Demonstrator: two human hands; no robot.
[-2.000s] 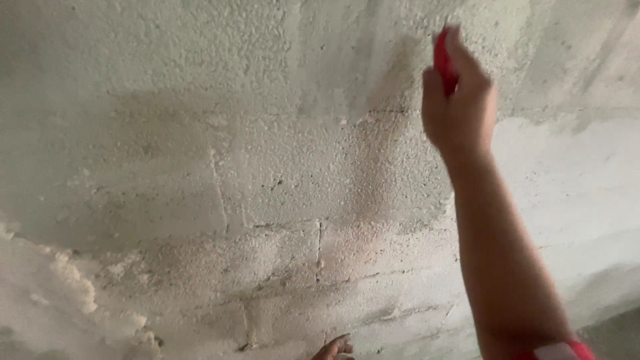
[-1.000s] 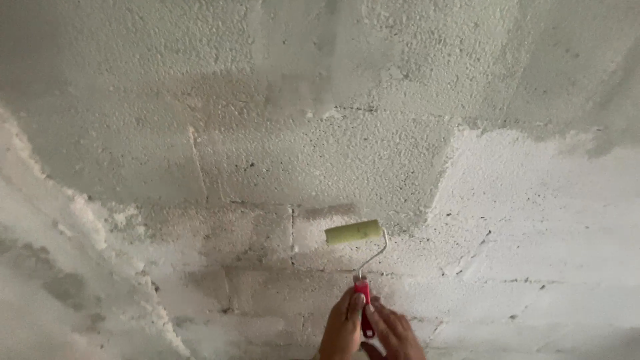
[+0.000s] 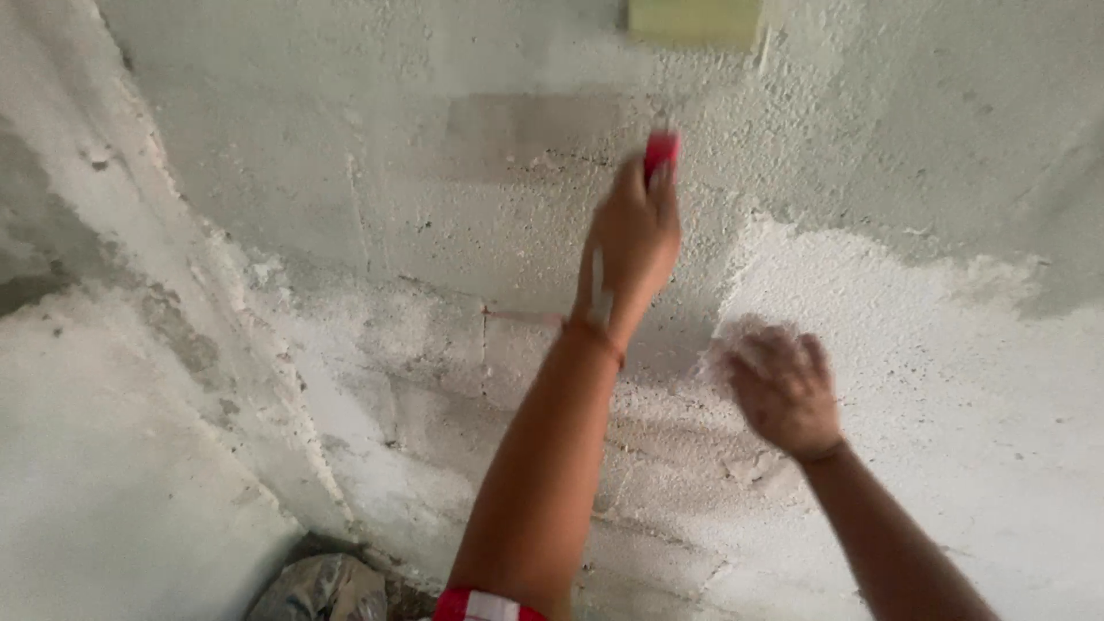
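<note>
My left hand (image 3: 634, 233) is closed around the red handle (image 3: 662, 153) of a small paint roller and reaches up along the wall. The roller's pale yellow-green sleeve (image 3: 694, 21) lies against the wall at the top edge, partly cut off by the frame. The wire frame between them is blurred. My right hand (image 3: 787, 388) is lower and to the right, fingers spread, holding nothing. It is close to the wall; whether it touches cannot be told. Behind both hands is a rough block wall (image 3: 535, 233), grey-green in its upper part and whiter lower down.
A rough vertical edge (image 3: 233, 302) marks the corner with another wall (image 3: 103, 448) on the left. A stained, crumpled object (image 3: 323, 591), perhaps a bag, sits at the foot of the corner. Mortar lines and small pits cross the lower blocks.
The roller was in my right hand, then both hands were at its handle; now my left hand alone holds it, higher on the wall. My right hand has let go. The view has shifted.
</note>
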